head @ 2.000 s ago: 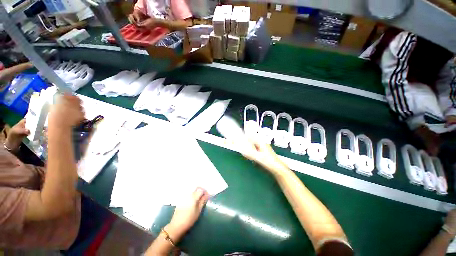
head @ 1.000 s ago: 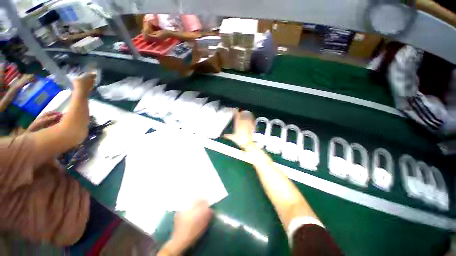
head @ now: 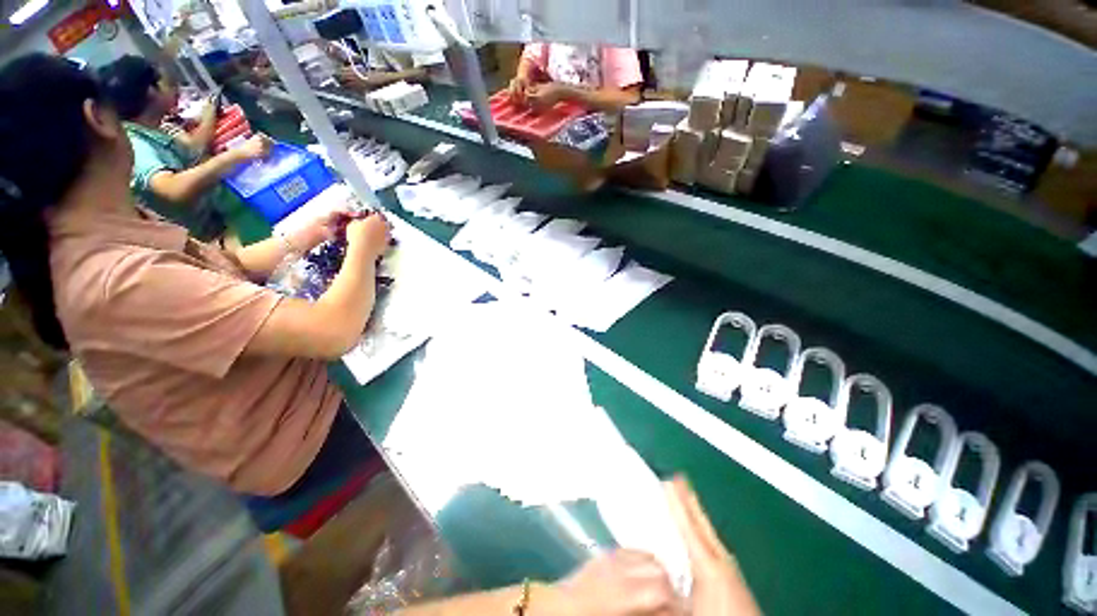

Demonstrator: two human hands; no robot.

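Observation:
My left hand [head: 620,584], with a thin bracelet, grips the lower end of a white sleeve [head: 644,511] at the bottom edge of the view. My right hand [head: 712,560] is blurred and cut off below, pressed along the sleeve's right side. I cannot tell if a unit is inside. A pile of flat white sleeves [head: 493,391] is fanned on the green bench to the left of my hands. White loop-shaped units [head: 860,439] stand in a slanting row on the belt at right. Bagged units [head: 541,247] lie overlapping on the belt further up.
A worker in a salmon shirt [head: 181,313] sits at left, hands over dark small parts [head: 319,271]. Beyond are a blue bin [head: 279,181] and another worker in green. Across the line are a red tray [head: 535,118], stacked small cartons [head: 728,126] and a person's arms. A metal post [head: 301,96] rises at left.
The view has swung left, showing more of the neighbouring workers. My right hand has left the row of bagged units and come back beside my left hand, with a white sleeve now between them.

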